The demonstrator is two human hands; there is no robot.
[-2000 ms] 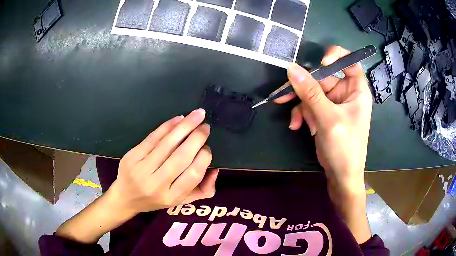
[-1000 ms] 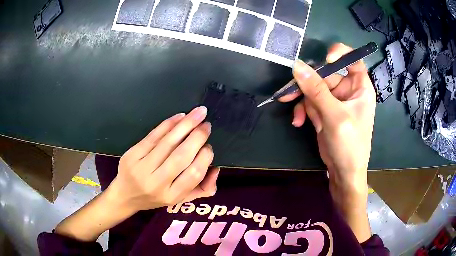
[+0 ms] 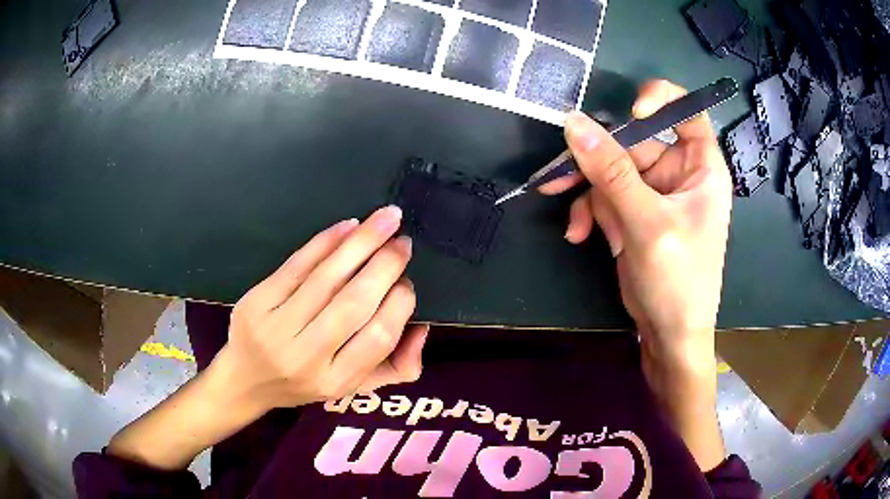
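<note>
A black plastic housing (image 3: 451, 212) lies flat on the dark green bench in front of me. My left hand (image 3: 327, 307) rests beside it, with fingertips at its left edge. My right hand (image 3: 654, 185) holds dark tweezers (image 3: 634, 134) like a pen. The tweezer tip is at the right edge of the housing. Whether the tip touches it or holds a pad is too dark to tell. A white liner sheet (image 3: 439, 78) with rows of dark square pads lies beyond the housing, cut off by the top edge.
A pile of black housings (image 3: 805, 146) lies at the right, beside shiny clear plastic (image 3: 859, 268). A single black piece (image 3: 90, 37) lies at the far left. The bench's near edge (image 3: 546, 327) curves in front of me, with brown cardboard (image 3: 54, 326) below it.
The tweezer tip has shifted slightly at the housing's right edge. The housing looks slightly turned. My left hand has hardly moved.
</note>
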